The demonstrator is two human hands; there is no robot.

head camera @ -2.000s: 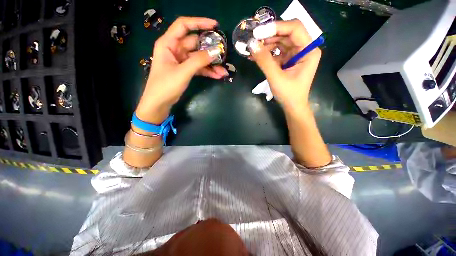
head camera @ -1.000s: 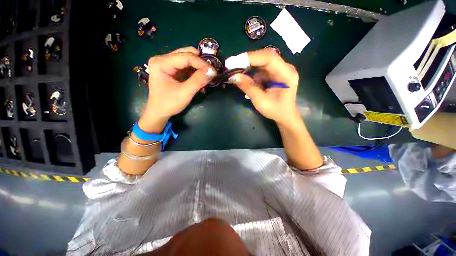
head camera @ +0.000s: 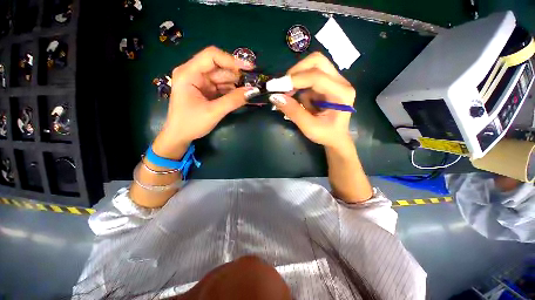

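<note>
My left hand (head camera: pixel 205 96) and my right hand (head camera: pixel 320 99) meet over the mat, gripping a small dark round housing (head camera: pixel 254 79) between their fingertips. It is partly hidden by the fingers, so its inside is hard to make out. White finger cots cover some right fingertips. A blue stick (head camera: pixel 335 106) lies in my right hand, sticking out to the right. One round unit (head camera: pixel 244 55) sits just beyond my left fingertips and another round unit (head camera: pixel 298 38) lies farther up the mat, left of a white paper slip (head camera: pixel 337 42).
A black parts tray (head camera: pixel 88 105) with units in its pockets stands at left. Loose small sub-assemblies (head camera: pixel 171 33) lie beside it. A white-grey bench instrument (head camera: pixel 463 88) and a tan tape roll (head camera: pixel 510 161) are at right. A person's sleeve (head camera: pixel 490 208) shows at lower right.
The hands came together from holding separate round units. One unit now lies left of the paper slip, and another lies beyond the left fingertips. Since one second ago, the held housing has tilted.
</note>
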